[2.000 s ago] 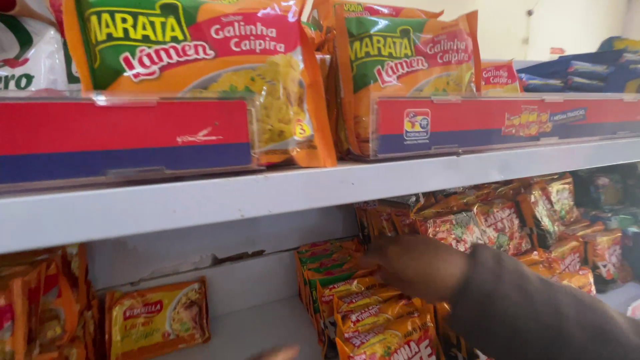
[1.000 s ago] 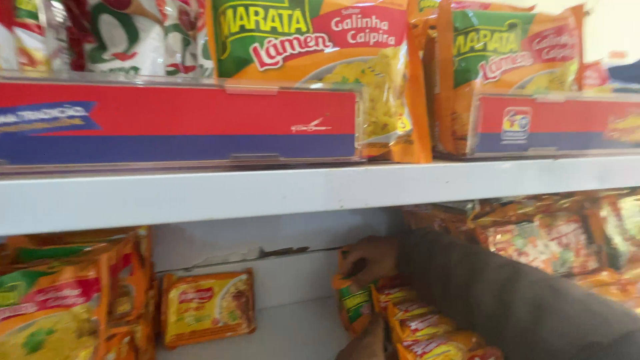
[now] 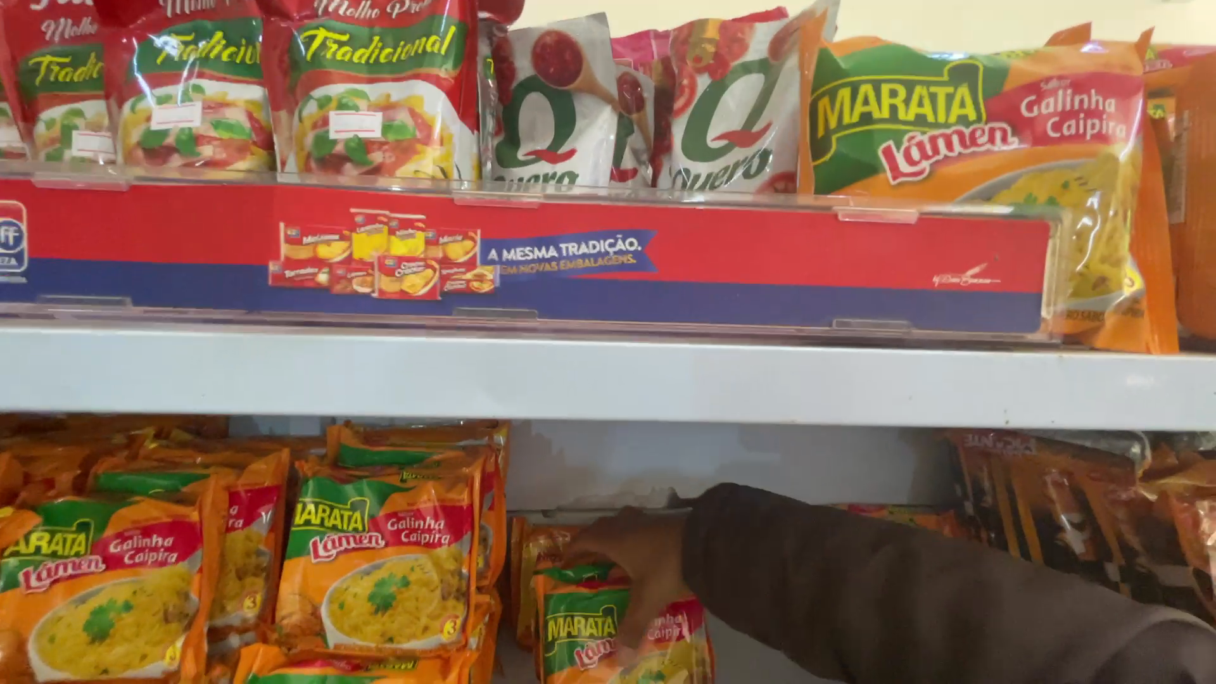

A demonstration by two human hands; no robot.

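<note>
My right hand, in a dark sleeve, reaches in from the right below the upper shelf. Its fingers are closed over the top of a Maratá Lámen noodle packet, orange and green with a red flavour band. The packet stands upright, with more orange packets close behind it on the left. My fingers cover part of its front, and its lower edge is cut off by the frame. My left hand is out of view.
Stacks of Maratá noodle packets stand at the lower left. Other orange and brown packets fill the lower right. The white upper shelf edge runs above my arm, carrying sauce pouches and another noodle packet.
The view has swung left along the shelf. My right hand, earlier among the row of packets, is now on a packet farther left. A second hand, partly visible before, has left the view.
</note>
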